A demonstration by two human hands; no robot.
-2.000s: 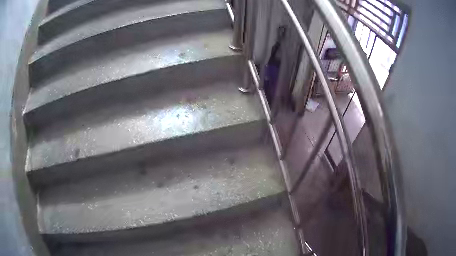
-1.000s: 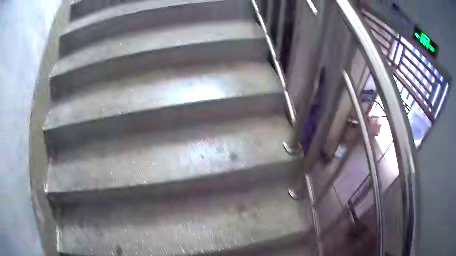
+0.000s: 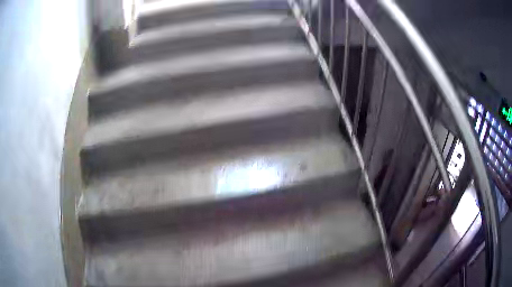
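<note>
Grey concrete stairs (image 3: 224,193) rise in front of me and fill the middle of the view, with a bright patch of light on one tread. A shiny curved metal handrail (image 3: 446,92) runs down the right side, with thinner rails (image 3: 351,132) below it. The picture is blurred. Neither my left hand nor my right hand is in view.
A pale wall (image 3: 33,146) stands close on the left. Past the railing on the right, a lower floor, a bright barred window (image 3: 491,140) and a green lit sign (image 3: 506,112) show. Bright light falls at the top left of the stairs.
The view has moved up the stairs. More steps and bright light show at the top, more upright bars show at the railing, and the green sign has shifted to the right edge.
</note>
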